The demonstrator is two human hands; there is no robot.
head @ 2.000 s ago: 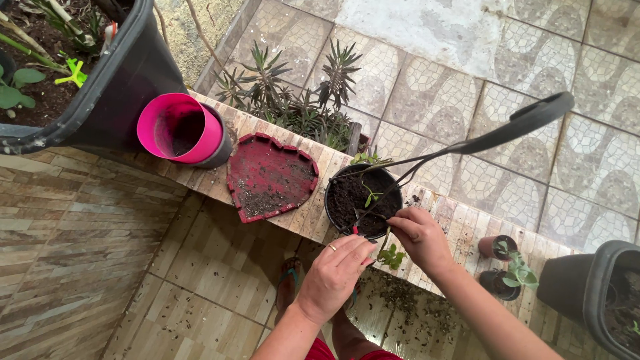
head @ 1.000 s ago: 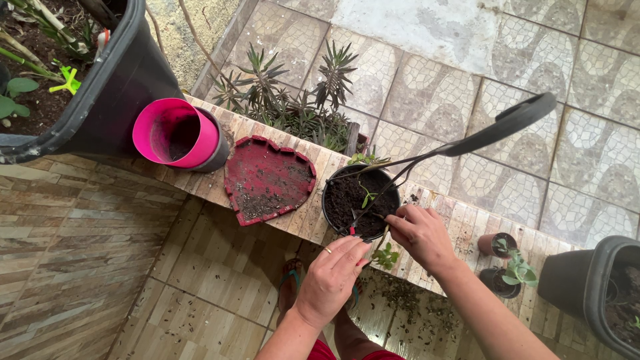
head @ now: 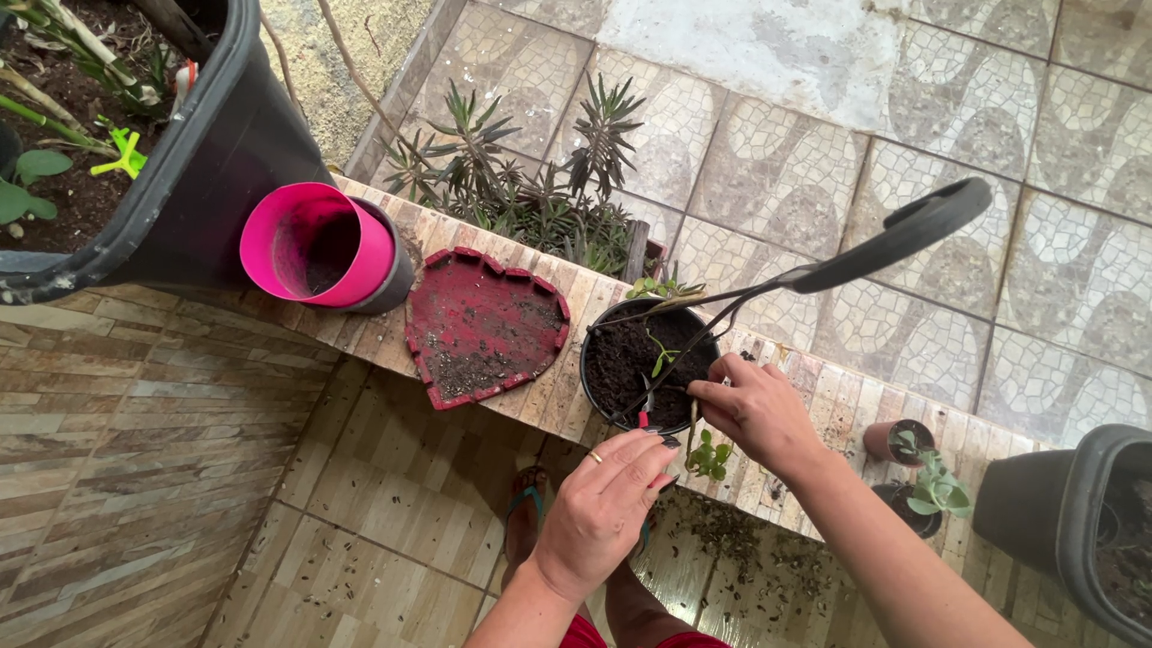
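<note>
A black hanging pot [head: 589, 378] of dark soil stands on the tiled ledge, its hanger with a dark plastic hook [head: 900, 236] leaning to the right. A small green seedling [head: 663, 356] lies on the soil. My left hand [head: 607, 495] is at the pot's near rim, fingers closed around a small tool with a red part [head: 643, 418] and a metal tip in the soil. My right hand [head: 751, 409] touches the soil at the pot's right side; its fingertips are pinched, and whether they hold anything is unclear. A leafy stem [head: 709, 456] hangs over the near rim between my hands.
To the left are a heart-shaped red tray [head: 490, 328] with soil crumbs, a pink pot [head: 369, 252] in a grey one, and a large black planter [head: 225, 144]. On the right sit two small pots [head: 900, 441] and a dark planter [head: 1026, 504]. Spiky plants [head: 540, 198] grow behind the ledge.
</note>
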